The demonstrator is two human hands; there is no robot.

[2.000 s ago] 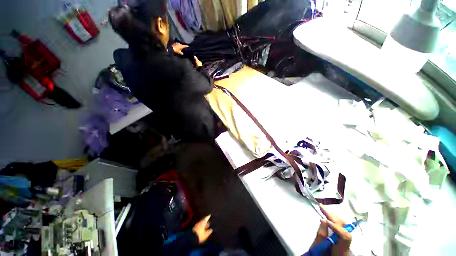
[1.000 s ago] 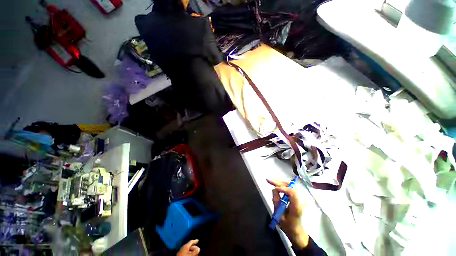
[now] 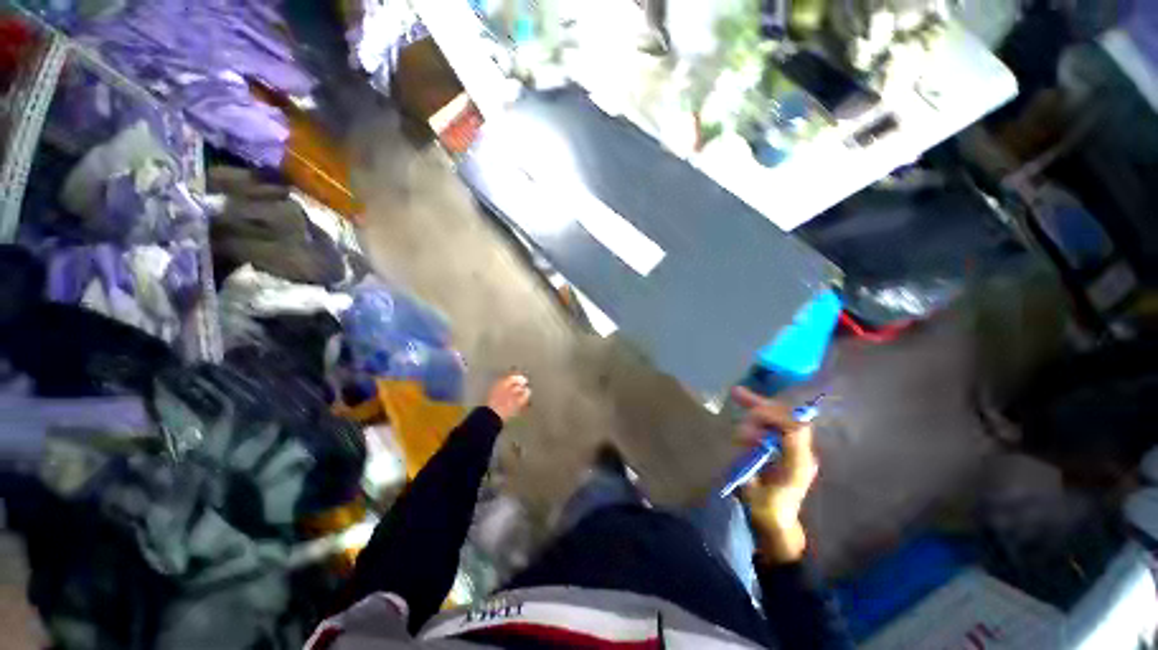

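Observation:
My right hand (image 3: 781,476) holds a blue marker pen (image 3: 752,465) at the lower right of centre, over the floor near the dark grey board. My left hand (image 3: 509,396) is left of centre over the floor, small and blurred, with nothing visible in it. A white strip (image 3: 622,238) lies on the dark grey board (image 3: 711,279), its far part lost in glare. Neither hand touches the strip.
A bright blue object (image 3: 803,335) stands at the board's near right corner. A white table (image 3: 813,191) with blurred clutter is behind the board. Purple cut pieces (image 3: 191,64) and dark bags (image 3: 191,495) are heaped at left.
The view has turned from the white table with dark-edged strips and another person to the grey board. The marker pen stays in my right hand. My left arm now shows more fully.

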